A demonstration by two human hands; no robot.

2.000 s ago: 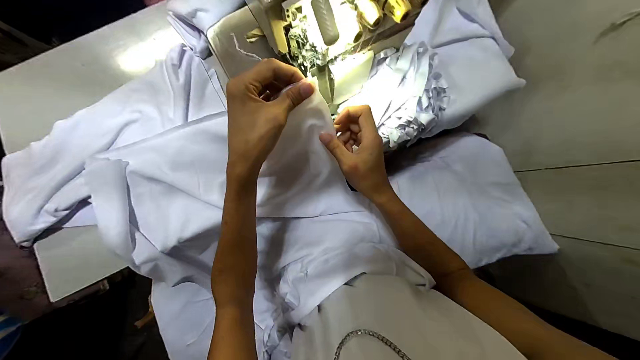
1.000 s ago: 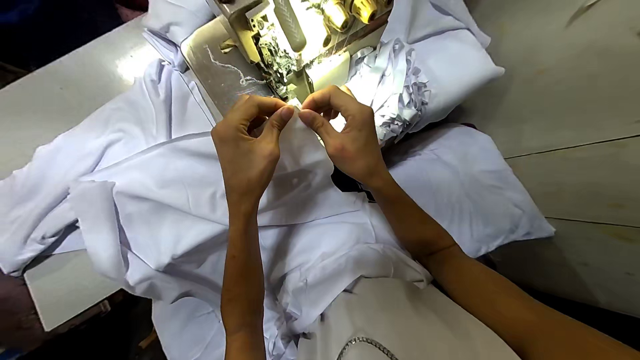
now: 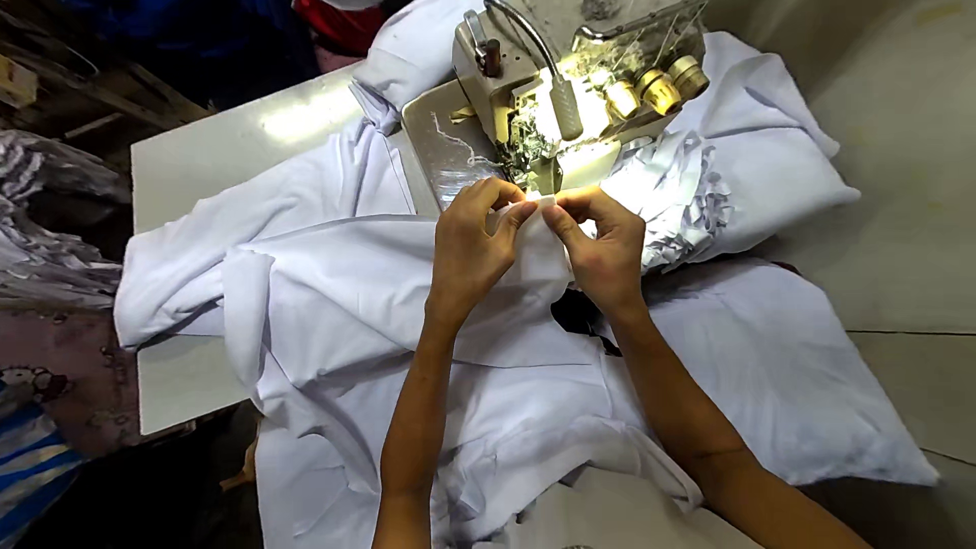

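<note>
White fabric point(image 3: 343, 282) lies in folds over the table and my lap. My left hand point(image 3: 476, 240) pinches its upper edge between thumb and fingers. Close beside it, my right hand point(image 3: 602, 244) pinches the same edge, a small strip of cloth showing between the fingertips. Both hands are just in front of an overlock sewing machine point(image 3: 496, 84), whose needle area is lit brightly. A loose white thread point(image 3: 457, 141) trails over the machine's metal plate. The presser foot is hard to make out in the glare.
A gooseneck lamp point(image 3: 564, 107) hangs over the machine, near yellowish tension knobs point(image 3: 659, 91). White fabric scraps point(image 3: 682, 206) bunch to the right, beside more white cloth point(image 3: 770, 366). The grey table point(image 3: 191, 168) extends left. Bundled cloth point(image 3: 46, 221) lies at far left.
My right hand, lower and apart from the left two seconds ago, has come up beside it at the cloth's edge. The view has shifted, showing more of the machine.
</note>
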